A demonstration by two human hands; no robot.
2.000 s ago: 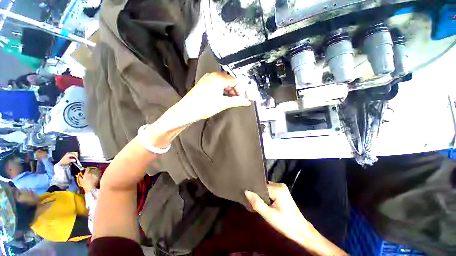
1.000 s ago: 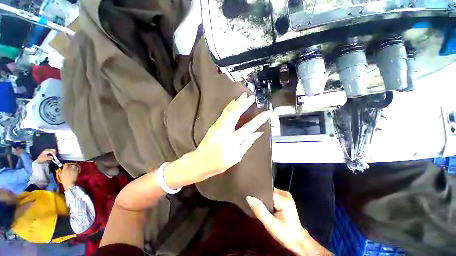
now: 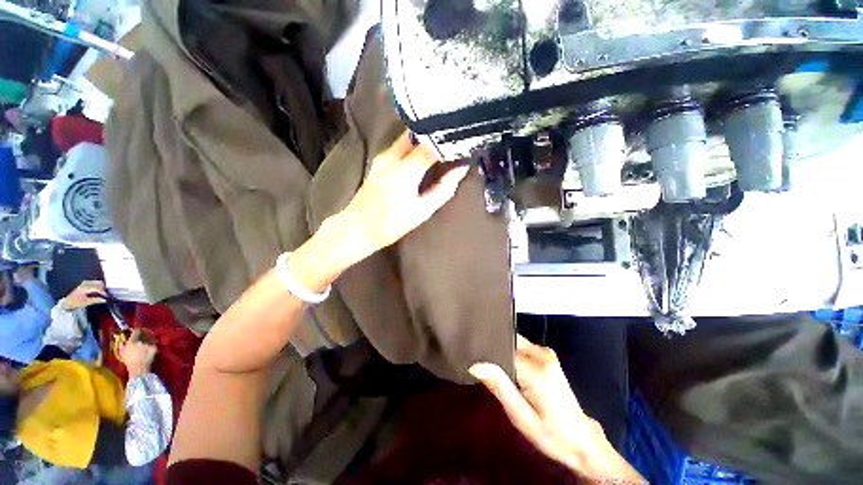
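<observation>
A brown cloth panel [image 3: 454, 284] lies with its straight edge running down from the needle area [image 3: 497, 170] of the overlock machine [image 3: 473, 80]. My left hand [image 3: 402, 194], with a white band on the wrist, is at the panel's upper part just left of the needle area, thumb and fingers bent on the cloth. My right hand [image 3: 539, 398] pinches the panel's lower corner, thumb on top. The panel joins a large brown garment bundle [image 3: 218, 180] at the left. The left fingertips are partly hidden by cloth folds.
Grey ribbed cones [image 3: 677, 152] line the machine front, above a crinkled clear plastic bag [image 3: 670, 270]. The white table [image 3: 757, 275] spans the right. Dark brown cloth [image 3: 748, 388] lies over a blue crate [image 3: 653, 440]. Another person in yellow [image 3: 71, 412] works at lower left.
My left hand was spread flat on the panel a second ago; its fingers are now drawn in, and it has moved up and left. My right hand keeps its pinch on the corner.
</observation>
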